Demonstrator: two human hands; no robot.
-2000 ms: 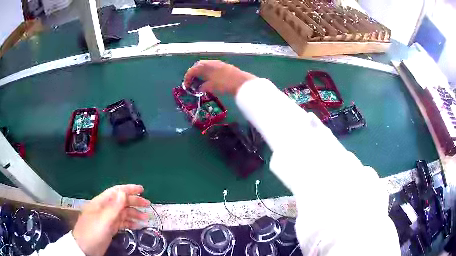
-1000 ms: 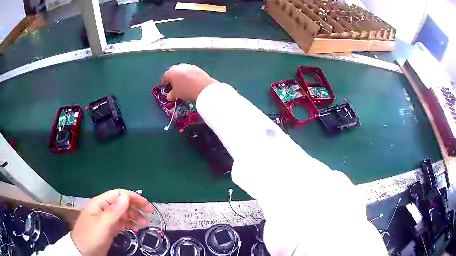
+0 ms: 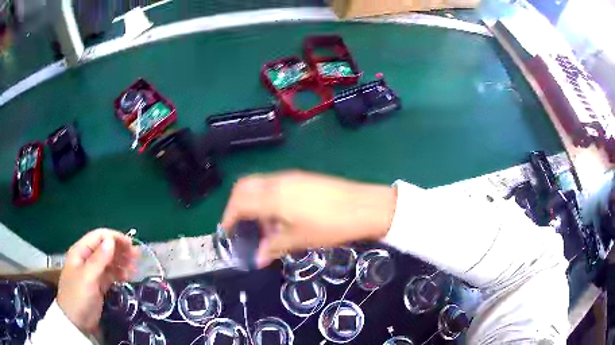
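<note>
My right hand holds a dark round speaker with a silver rim by its edge, above the near rail; the hand is blurred. My left hand is over the near left edge, its fingers loosely curled and apart from the thumb. A pale speaker lead curves up beside its fingertips; I see nothing clearly gripped. On the belt, a red shell holds a green board and a round speaker, with a white lead across it. A black housing lies against its lower end.
Many silver-rimmed speakers lie on the black mat. On the green belt are another black housing, joined red shells with a black housing, and a red shell at far left. Black parts are piled at right.
My right hand has left the red shell, where a speaker now shows, and come back over the mat with a speaker. The view has shifted right, so belt items appear further left.
</note>
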